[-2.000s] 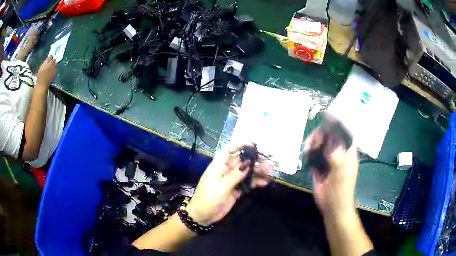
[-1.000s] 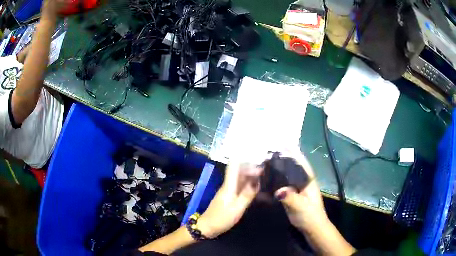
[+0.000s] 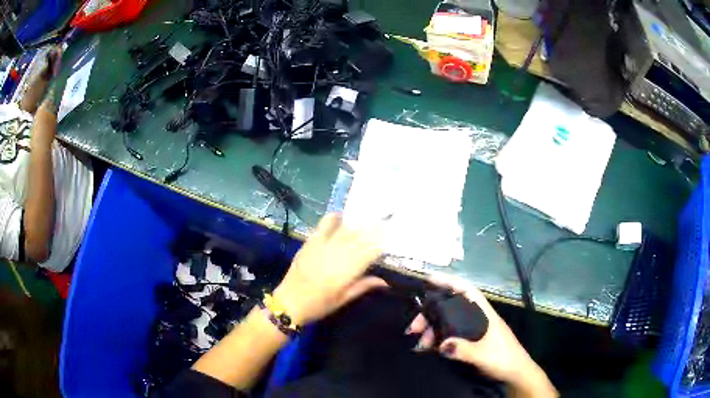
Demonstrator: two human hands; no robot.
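My right hand [image 3: 486,350] holds a black power adapter [image 3: 461,317] low in front of me, just off the bench's front edge. A thin lead is bunched by its left side. My left hand [image 3: 331,264] lies over the lower left part of the white stack [image 3: 412,183], palm down with fingers stretched. Its fingertips cover part of the stack's edge; whether they pinch a sheet is hidden. Bluish clear bags [image 3: 340,190] show along the stack's left side.
A heap of black adapters [image 3: 272,70] lies behind left. The blue bin [image 3: 117,272] with adapters is at left. A second white stack [image 3: 557,159], bench cable [image 3: 510,233], white block [image 3: 628,234] and blue basket [image 3: 685,272] are right. The small carton [image 3: 459,47] is behind; another person's arm [image 3: 39,179] is left.
My hands were together around the adapter. My left hand has moved left and up onto the white stack. My right hand has moved slightly down and right, keeping the adapter.
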